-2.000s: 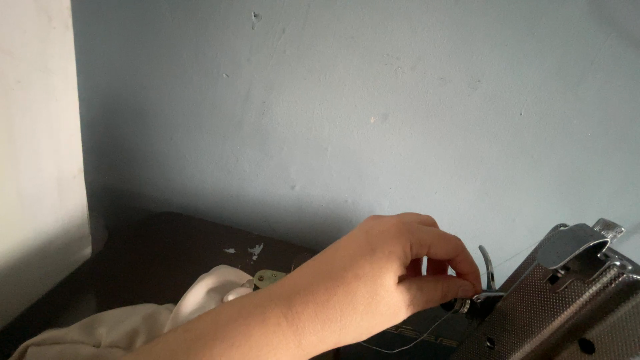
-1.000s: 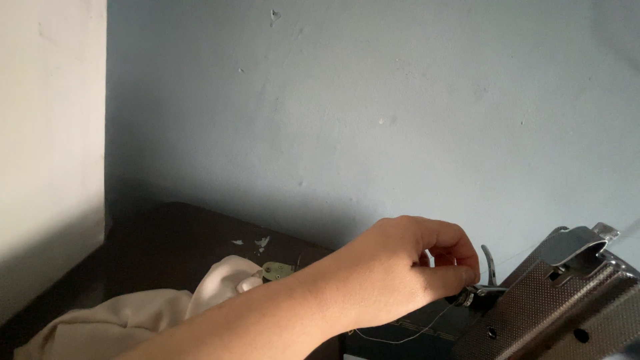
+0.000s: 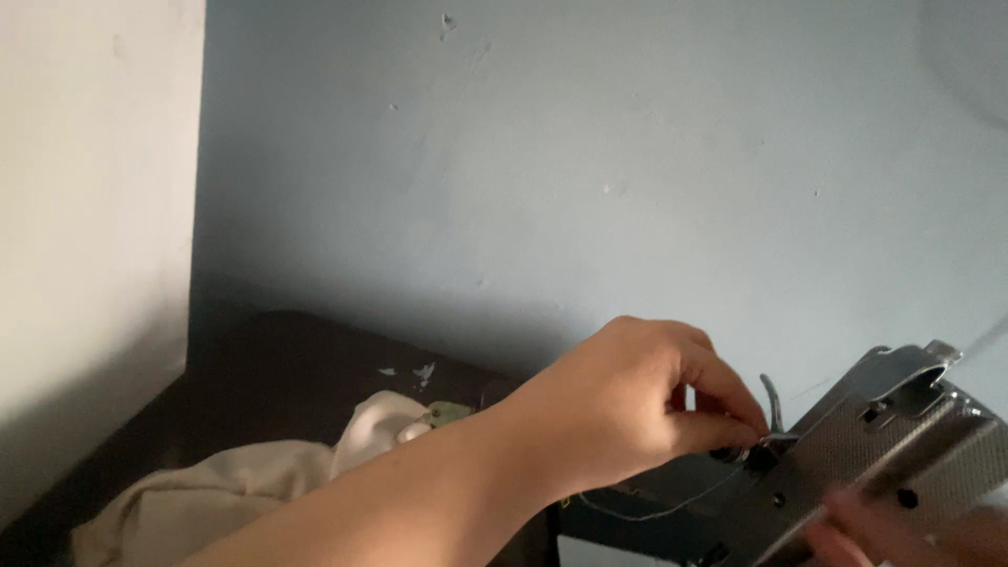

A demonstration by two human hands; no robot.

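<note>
My left hand (image 3: pixel 657 394) reaches from the lower left, thumb and index fingertip pinched together at a small metal part on the sewing machine (image 3: pixel 874 465). What lies between the fingertips is too small to tell. A curved metal lever (image 3: pixel 772 400) stands just beyond the fingertips. Below them, a pale thread (image 3: pixel 657 516) hangs in a loose loop along the machine's dark body. My right hand (image 3: pixel 882 531), blurred and cut off by the frame, is at the lower right, over the machine's textured metal cover; its grip is unclear.
Cream fabric (image 3: pixel 236 488) lies bunched at the lower left, partly behind my left forearm. A small green piece (image 3: pixel 449 412) sits beside it. Pale flakes (image 3: pixel 424 373) mark the dark tabletop (image 3: pixel 315 354). A blue-grey wall (image 3: pixel 551 197) rises behind, and a white wall edge (image 3: pixel 102 197) stands left.
My right hand has come into view at the lower right, over the machine. My left hand stays at the small metal part with its fingertips pinched.
</note>
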